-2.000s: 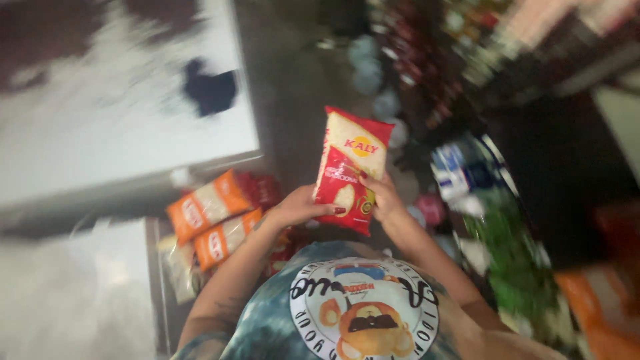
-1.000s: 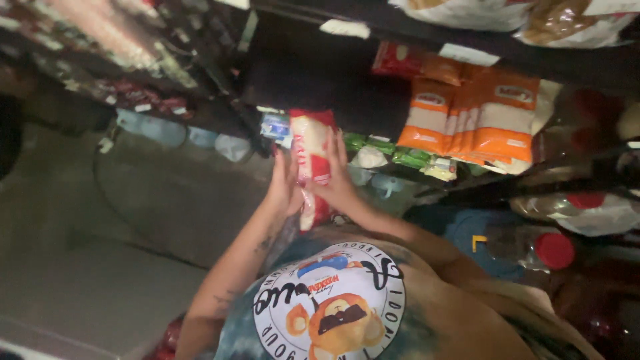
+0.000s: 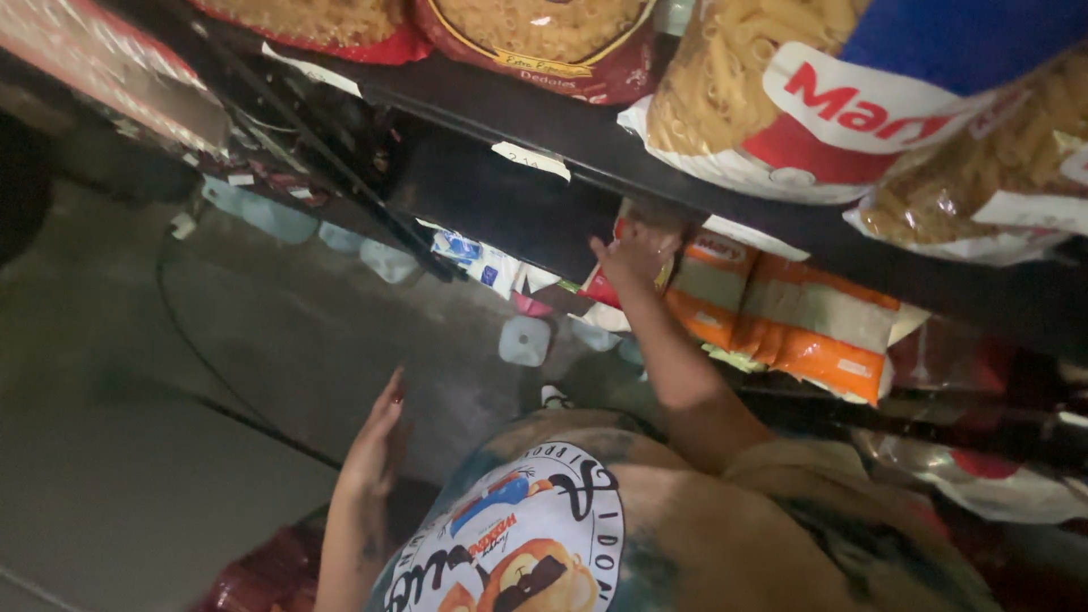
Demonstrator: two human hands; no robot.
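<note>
My right hand [image 3: 633, 255] reaches onto a dark shelf and touches a red and cream plastic bag [image 3: 603, 286] lying beside orange bags. Its thumb stands apart, while its other fingers are blurred and partly hidden, so the grip is unclear. My left hand [image 3: 380, 433] is raised over the floor, away from the shelf, with nothing in it. Orange and clear bags [image 3: 807, 319] of a pale product lie just right of my right hand. On the shelf's other side is a blue and white packet [image 3: 480, 259].
An upper shelf edge [image 3: 510, 149] with paper tags crosses above my right hand, bearing bags of dry pasta [image 3: 765, 102]. Pale plastic jugs [image 3: 524, 340] stand low by the shelving. A dark cable [image 3: 183, 314] runs across the floor [image 3: 280, 340].
Both hands were around the red and cream bag in front of the body. Now the left hand is off it, and the right hand is at the shelf with the bag. The view has turned strongly.
</note>
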